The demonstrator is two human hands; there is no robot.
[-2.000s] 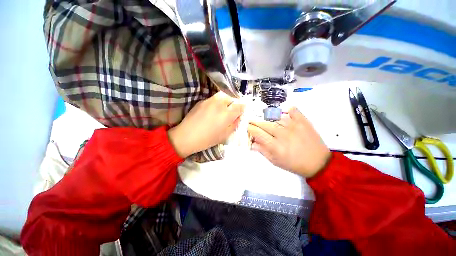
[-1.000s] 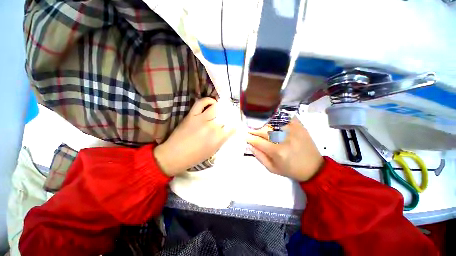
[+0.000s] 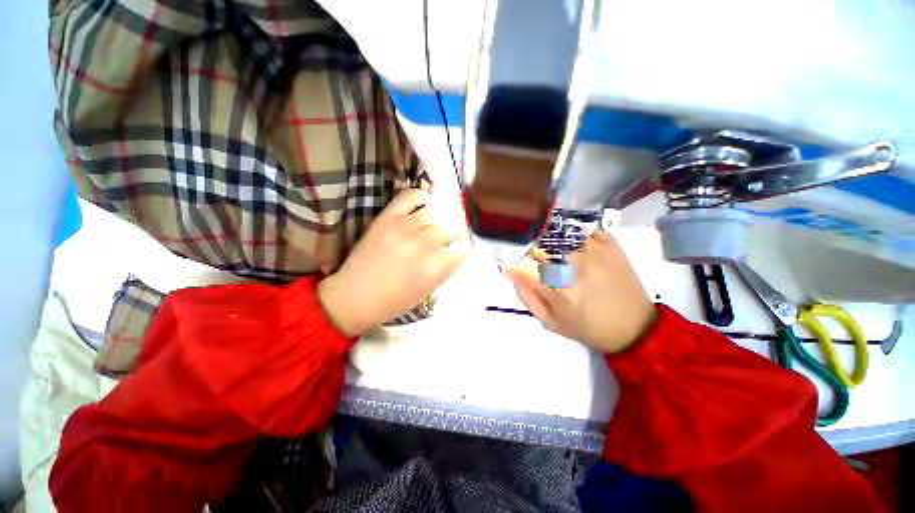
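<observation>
The checked lining (image 3: 231, 150) in tan plaid is bunched on the left of the sewing machine (image 3: 642, 90). My left hand (image 3: 396, 261) presses on the cloth at its lower right edge, just left of the needle area, with fingers bent. A bit of plaid shows under that hand. My right hand (image 3: 592, 296) lies right of the needle area, thumb and fingers close to the glaring bright spot. The shiny metal cover (image 3: 522, 120) and tension assembly (image 3: 559, 245) hide the needle and some right fingertips. Glare hides what the right fingers touch.
Black thread snips (image 3: 714, 296) and scissors with yellow and green handles (image 3: 825, 346) lie on the right. A ruler strip (image 3: 472, 421) runs along the table's front edge. A small plaid piece (image 3: 128, 326) lies by my left sleeve. Cream cloth (image 3: 50, 391) hangs at far left.
The view has shifted, so the machine's metal cover now stands over the needle area. My left hand has moved slightly up relative to the table edge. The right thumb is drawn back a little.
</observation>
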